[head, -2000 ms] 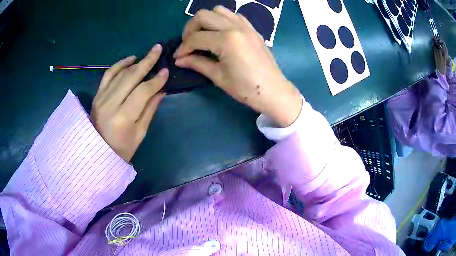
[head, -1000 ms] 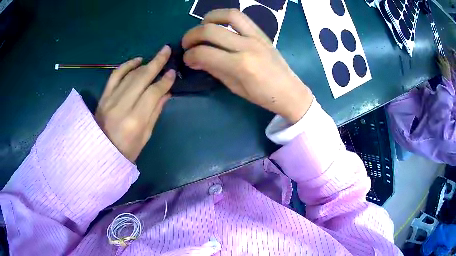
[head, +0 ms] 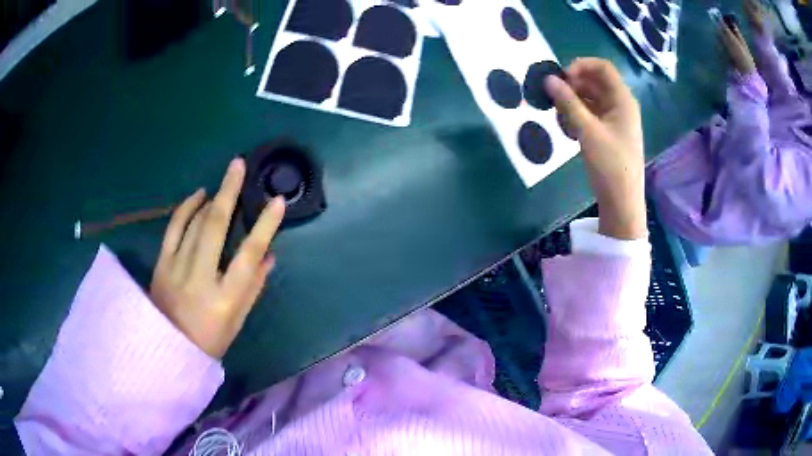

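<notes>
A black blower fan (head: 287, 181) lies flat on the dark green table with its round opening up. My left hand (head: 214, 258) rests on its left and lower edge, fingers spread and touching it. The fan's lead wires (head: 133, 219) run left under my fingers to a small white connector (head: 78, 229). My right hand (head: 604, 116) pinches a black round pad (head: 544, 85) between thumb and fingers, over the white sheet of round pads (head: 509, 125). Whether the pad is fully off the sheet I cannot tell.
A sheet of arch-shaped pads (head: 348, 55) lies behind the fan. More pad sheets (head: 645, 31) lie at the back right. Another person's purple sleeve (head: 712, 178) is at the right. A dark perforated crate (head: 668, 298) stands below the table edge. A coiled white cord (head: 216, 443) hangs at my lap.
My right hand has left the fan and moved right to the round-pad sheet. The fan's opening is now uncovered. The view has shifted, and my left hand stays at the fan.
</notes>
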